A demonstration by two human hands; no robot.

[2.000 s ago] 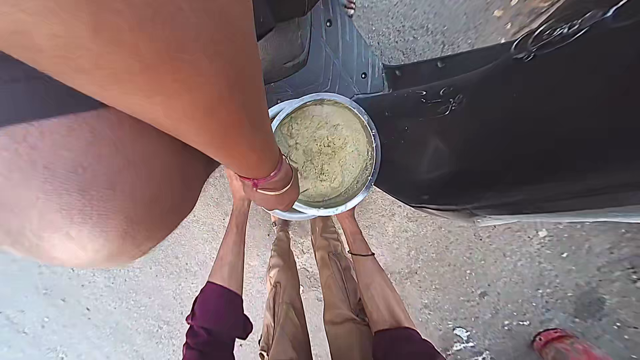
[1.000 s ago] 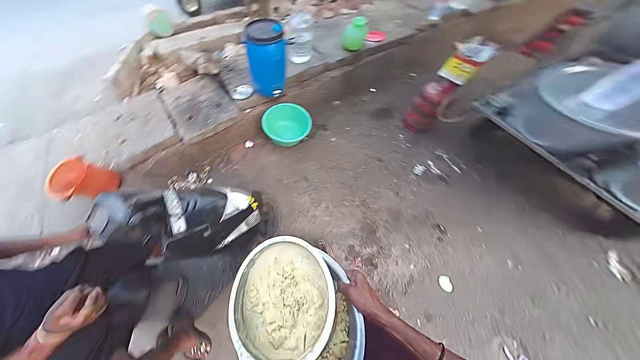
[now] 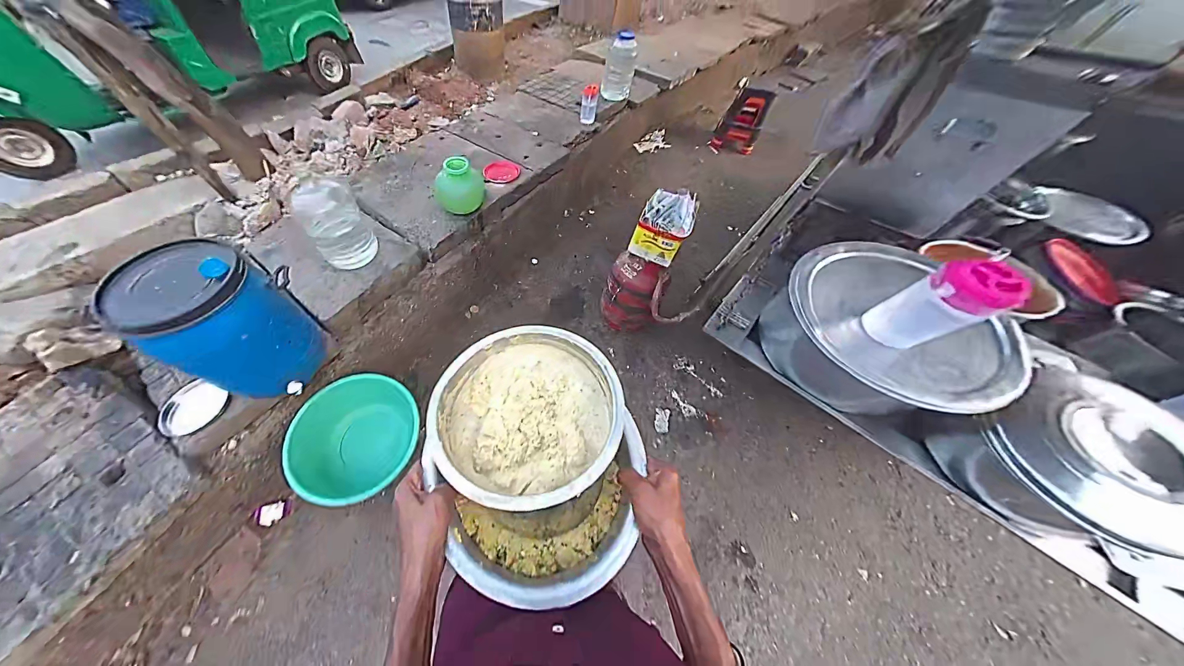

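Observation:
My left hand [image 3: 425,507] grips the left rim of a large metal pot [image 3: 541,592], and my right hand [image 3: 653,499] grips its right rim. Inside this pot lies a yellow-green food mixture [image 3: 532,548] with darker bits. A smaller metal pot [image 3: 529,500] rests inside the larger one, toward its far side, filled with a pale, lumpy dough or batter [image 3: 532,416]. Both pots are held in front of my body, above the pavement.
A green plastic basin [image 3: 351,439] and a blue lidded drum [image 3: 217,319] stand left. Ahead is a red gas cylinder [image 3: 634,291] with a box on top. At right, a metal counter [image 3: 888,444] bears lidded pots [image 3: 911,328]. A stone kerb [image 3: 518,129] with bottles runs beyond.
The view has swung from the scooter to the street side and counter. Another person's hand, at the pot two seconds ago, is out of view. My hands still hold the pots.

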